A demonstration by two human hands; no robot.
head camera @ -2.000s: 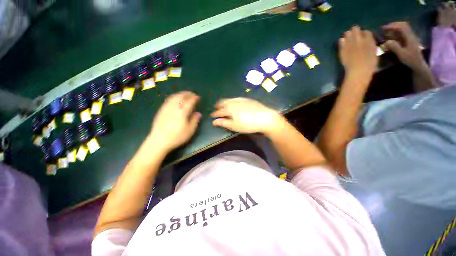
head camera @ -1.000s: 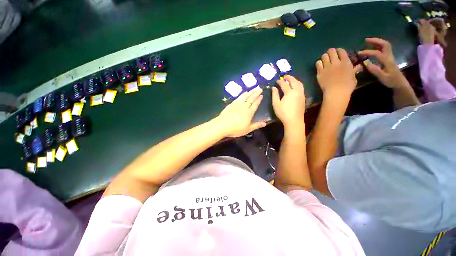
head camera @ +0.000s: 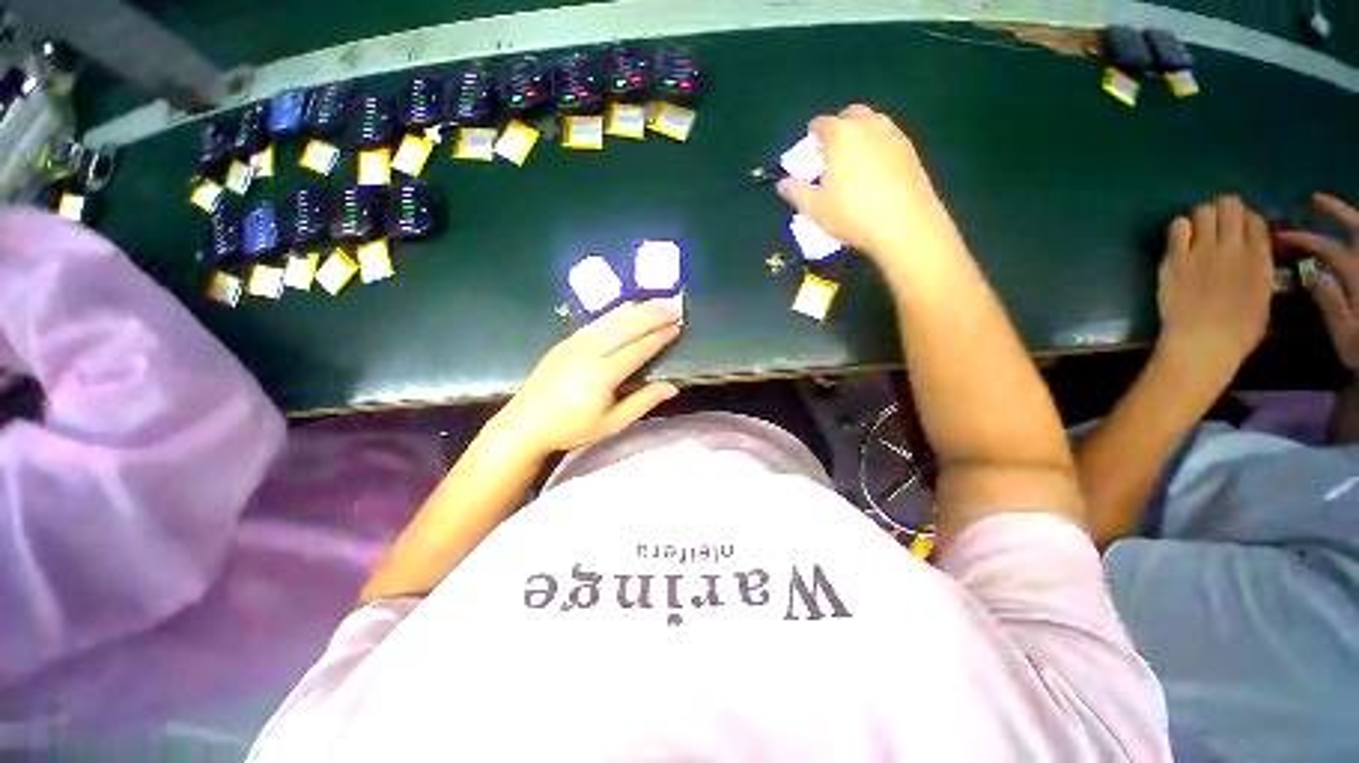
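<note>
Two white-faced smartwatch modules lie side by side in front of me, a left one [head camera: 595, 283] and a right one [head camera: 657, 266]. My left hand [head camera: 596, 373] lies flat at their lower edges, its fingertips covering their batteries; whether it grips anything is hidden. My right hand [head camera: 872, 179] is further forward and right, thumb and fingers around a white-faced module [head camera: 803, 158]. Another white module [head camera: 814, 234] lies just below that hand, with its yellow-edged battery [head camera: 814, 295] pointing toward me.
Dark modules with lit marks stand in a long row [head camera: 471, 96] and a shorter row [head camera: 356, 213] at upper left. Two dark modules [head camera: 1148, 49] lie at upper right. A neighbour's hands [head camera: 1215, 283] are at right, and a pink sleeve [head camera: 119, 418] is at left.
The four white modules, lined up together before, are now split into two pairs. My right hand has moved forward onto one of the right pair. The view has shifted left.
</note>
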